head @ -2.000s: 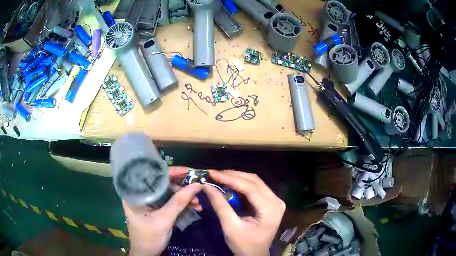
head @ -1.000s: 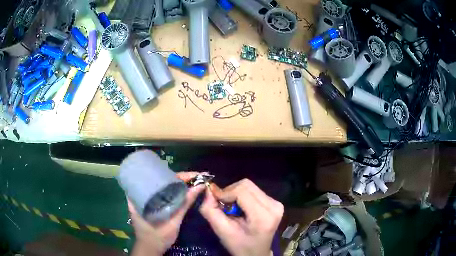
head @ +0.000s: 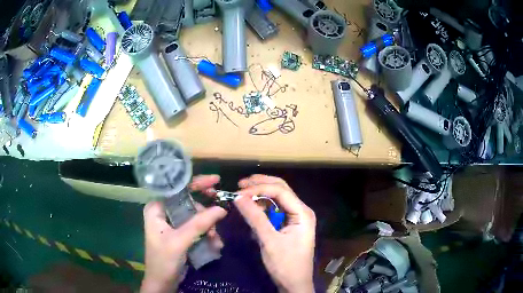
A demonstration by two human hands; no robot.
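My left hand [head: 172, 243] holds a grey fan housing [head: 163, 167] by its handle, over the lap, with the round spoked head up and the open handle shell pointing down. My right hand [head: 281, 229] pinches a small circuit board [head: 227, 196] between thumb and fingers, just right of the handle. A pale wire runs from the board to a blue battery [head: 276, 217], which hangs by the right palm. The left fingertips are near the board; whether they touch it is hard to tell. Part of the handle is hidden by the left hand.
The cardboard-covered bench [head: 229, 150] holds fan housings, a PCB panel [head: 136, 107], a handle cover [head: 347, 117] and loose lead wires [head: 269, 129]. Blue batteries [head: 43, 80] are heaped at left. A black stick-like tool [head: 401, 129] lies at right. Cartons [head: 423, 257] stand below.
The fan housing has turned in my left hand, so its spoked head now faces up and its open handle shows. My right hand has shifted slightly, still with the board, and the battery shows more clearly.
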